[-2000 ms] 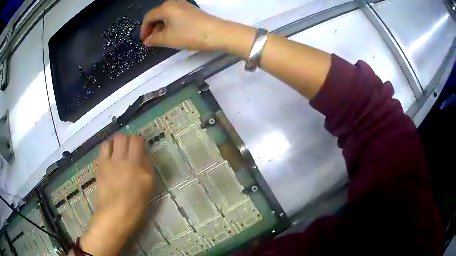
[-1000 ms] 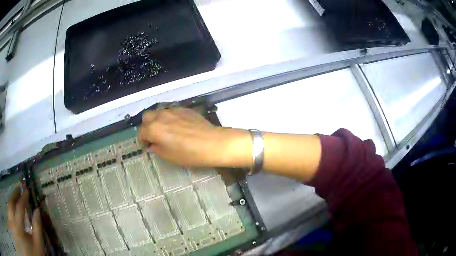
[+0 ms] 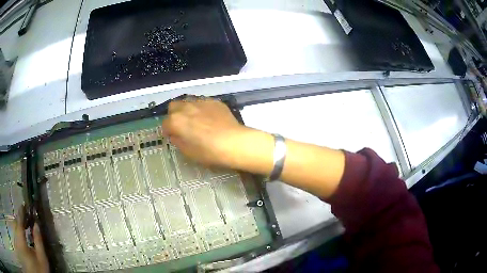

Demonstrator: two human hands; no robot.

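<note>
The beige circuit board panel (image 3: 141, 197) lies in its green-bordered carrier frame (image 3: 216, 261). Short rows of small black components (image 3: 124, 150) stand along the panel's far side. My right hand (image 3: 200, 130) is over the far right part of the panel, fingertips down at the board beside the last visible black row; whether it holds a component is hidden. My left hand (image 3: 33, 242) is at the left end of the frame, low in the view and partly cut off, its fingers a little apart beside the dark frame edge.
A black tray (image 3: 115, 32) with a loose pile of small components (image 3: 160, 50) sits on the white shelf behind the carrier. Another dark tray (image 3: 368, 40) is at the back right. Metal rails (image 3: 309, 91) with a crossbar run to the right.
The view has shifted, showing more of the back right tray. My right hand moved from the component pile to the panel. My left hand moved from the panel to the frame's left end.
</note>
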